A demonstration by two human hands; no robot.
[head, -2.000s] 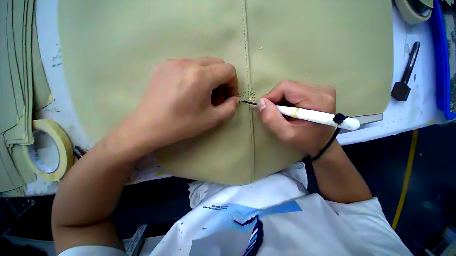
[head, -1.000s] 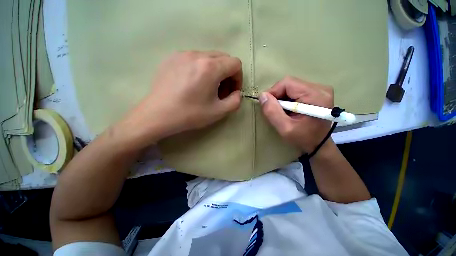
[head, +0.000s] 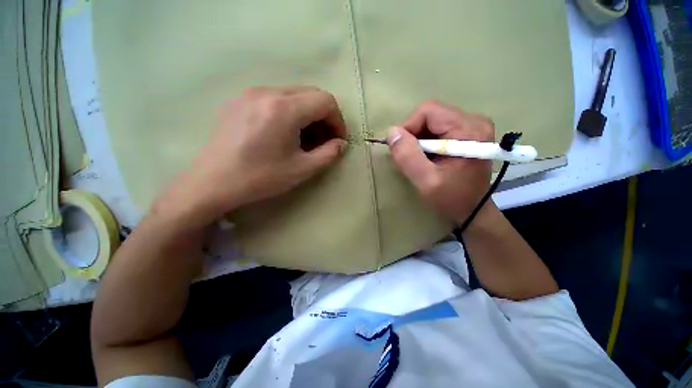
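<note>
A large olive panel (head: 470,53) with a stitched centre seam lies on the table and reaches to the wearer's front. My right hand (head: 448,163) holds a white-handled awl (head: 467,149) with a black cord. Its thin dark tip points left and meets the panel at the seam. My left hand (head: 265,151) rests on the panel left of the seam, thumb and index fingertips brought together near the tip. Whether they pinch something tiny cannot be told. Small specks show at the seam by the tip.
A tape roll (head: 104,235) and stacked panels (head: 30,136) lie at left. A dark hammer-like tool (head: 592,121), a blue tray (head: 654,83) and another tape roll (head: 605,9) are at right. The table's front edge runs near the wearer.
The view has shifted slightly, and the panel's seam sits further left in it. My left fingertips are a little further from the awl tip. The awl lies more level.
</note>
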